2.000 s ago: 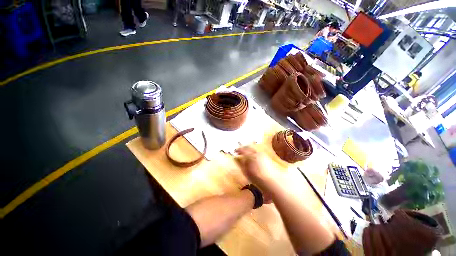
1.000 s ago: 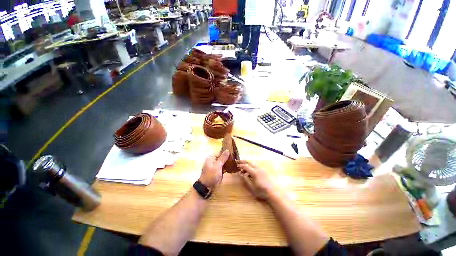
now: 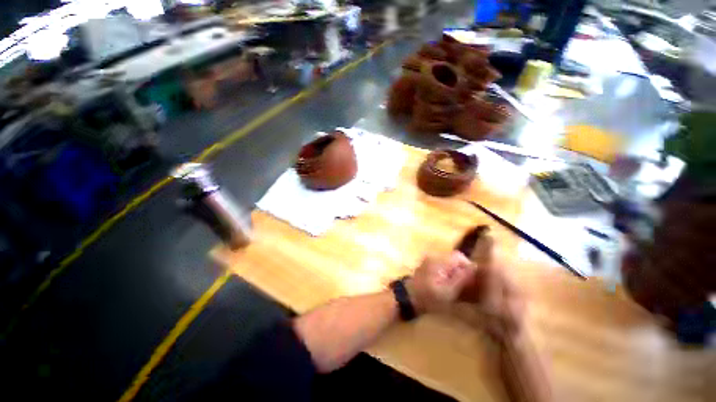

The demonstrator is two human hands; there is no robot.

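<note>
A brown belt strap is held between my two hands above the wood tabletop; the view is blurred and the hands hide most of it. My left hand, with a black wristband, is closed on the strap. My right hand holds it from the right side, its fingers blurred. A small strap coil sits beyond my hands. A wider left strap coil rests on white paper sheets.
A steel flask stands at the left table edge. A thin dark stick lies right of the hands. A grey calculator, bulk strap coils and a tall strap stack are farther out.
The view has swung, so the table sits tilted and farther right. Both hands remain together on the strap, which now shows less between them. The coils keep their places on the table.
</note>
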